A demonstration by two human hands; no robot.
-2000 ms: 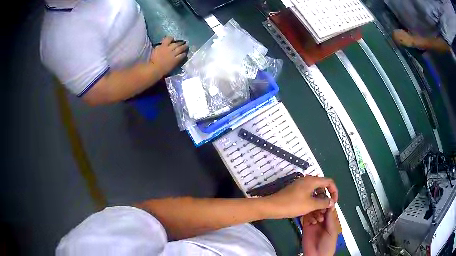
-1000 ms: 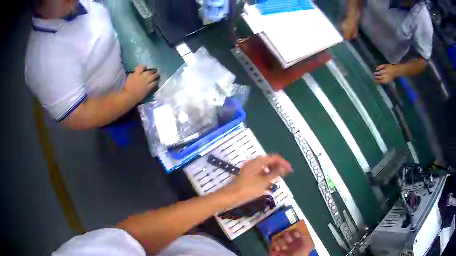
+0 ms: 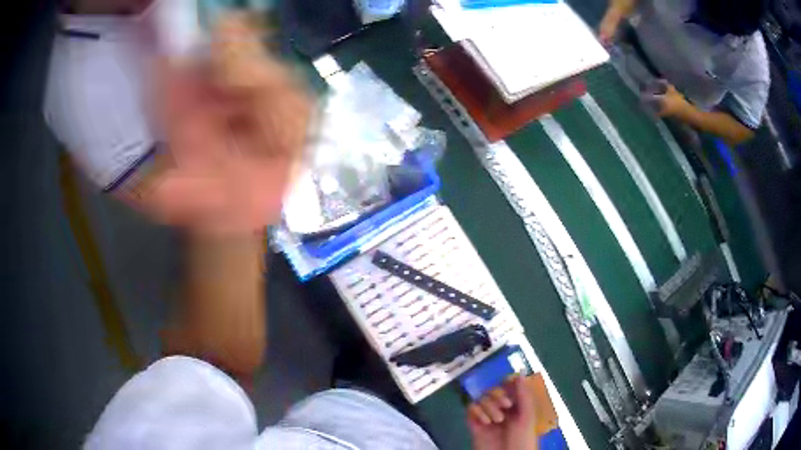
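My left hand (image 3: pixel 233 132) is raised at the upper left, large and strongly blurred, in front of another person and the left side of the bags; whether it holds anything cannot be told. My right hand (image 3: pixel 502 415) is low by the blue box, fingers curled; what is inside them is hidden. The white parts tray (image 3: pixel 397 303) bears rows of small pin-like pieces. The black perforated strip (image 3: pixel 433 284) and the dark hex key bundle (image 3: pixel 443 345) lie on it. Clear zip bags (image 3: pixel 364 123) are piled over the blue parts bin (image 3: pixel 373 222).
A blue box (image 3: pixel 492 373) and a brown block (image 3: pixel 538 409) are beside my right hand. Metal rails (image 3: pixel 606 189) cross the green bench. The machine housing (image 3: pixel 716 378) is at lower right. White sheets (image 3: pixel 527 48) lie on a red-brown plate at the top. Another person (image 3: pixel 707 61) is at upper right.
My left hand has moved from above the tray up and left, uncovering the strip and hex key bundle. My right hand stays low near the blue box, its fingers still curled.
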